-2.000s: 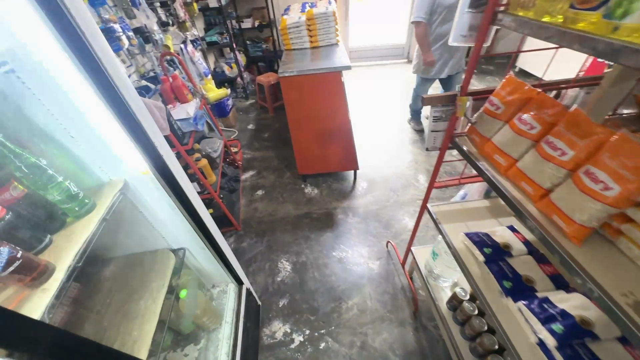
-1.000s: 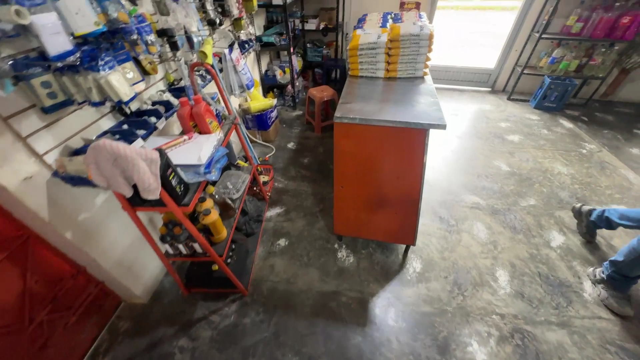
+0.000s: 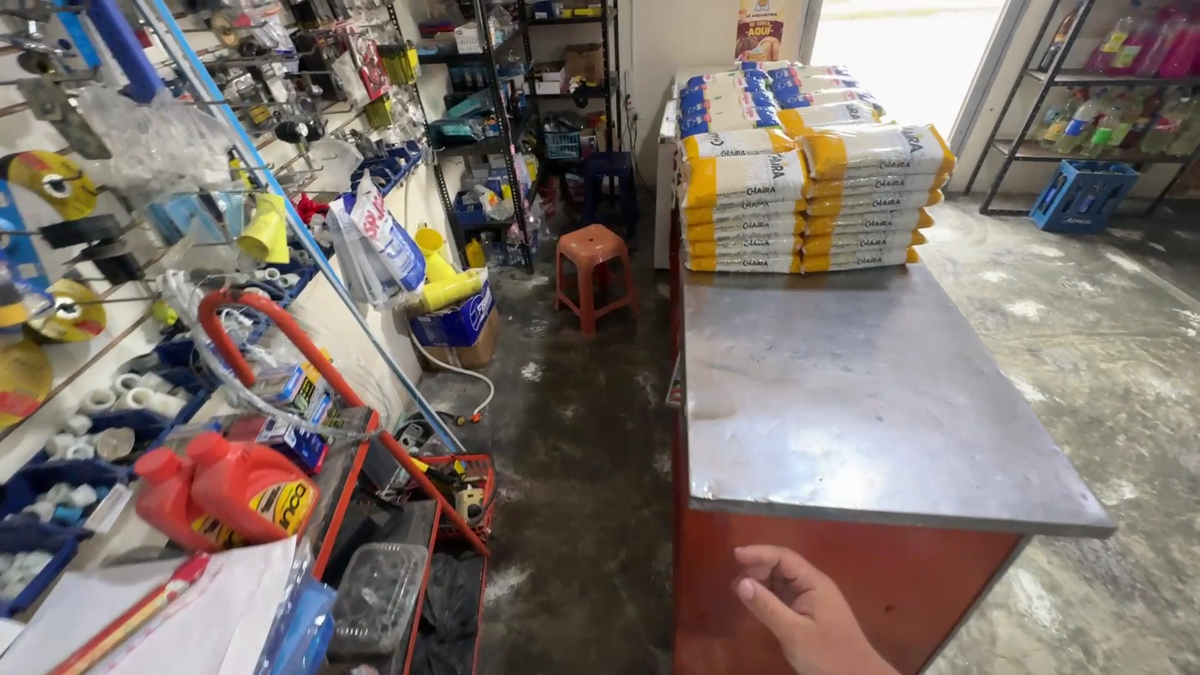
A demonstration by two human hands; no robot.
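My right hand [image 3: 797, 605] is low in the view, right of centre, in front of the red side panel [image 3: 844, 572] of the counter. Its fingers are loosely curled, thumb and forefinger apart, and nothing is in it. Above it lies the bare metal countertop [image 3: 862, 403]. At the counter's far end stand stacked bags with yellow and white wrapping [image 3: 816, 202], with blue and white packs [image 3: 727, 98] behind them. My left hand is out of view.
At the left, a red metal rack [image 3: 412, 469] holds red oil bottles [image 3: 248, 487], papers [image 3: 187, 609] and a clear plastic container [image 3: 380, 586]. An orange plastic stool [image 3: 592, 272] stands in the aisle. A blue crate [image 3: 1083, 197] sits by the bottle shelf.
The view has moved up to the counter and the rack. My right hand has come into view. The person whose legs showed at the right is out of view.
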